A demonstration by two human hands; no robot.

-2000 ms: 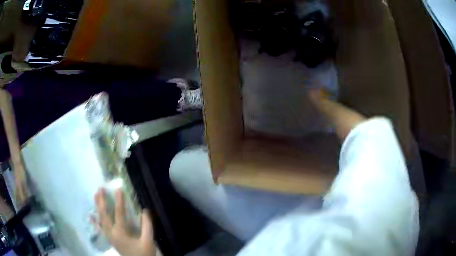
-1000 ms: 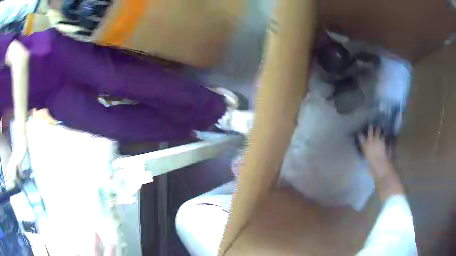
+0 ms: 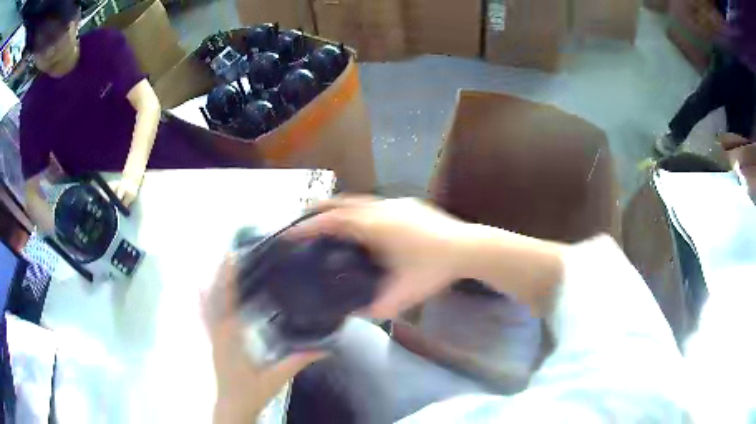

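Observation:
A security camera [image 3: 311, 286] with a black round head is held in both hands above the near edge of the white bench. It is blurred by motion. My left hand [image 3: 240, 348] grips it from the left and below. My right hand [image 3: 390, 248] grips it from the right and top, with the forearm reaching in from the right. Part of a pale body shows at its lower left. The side turned away from me is hidden.
A coworker in purple [image 3: 87, 99] handles another dome camera [image 3: 87, 224] on the white bench [image 3: 191, 199]. Beyond stands an orange-rimmed carton [image 3: 331, 116] heaped with black camera heads. An open carton [image 3: 530, 161] stands right of the bench. Another person's legs [image 3: 709, 99] show far right.
The view has swung up from the carton to the bench. My right hand has come out of the carton, and both hands now hold a camera over the bench edge.

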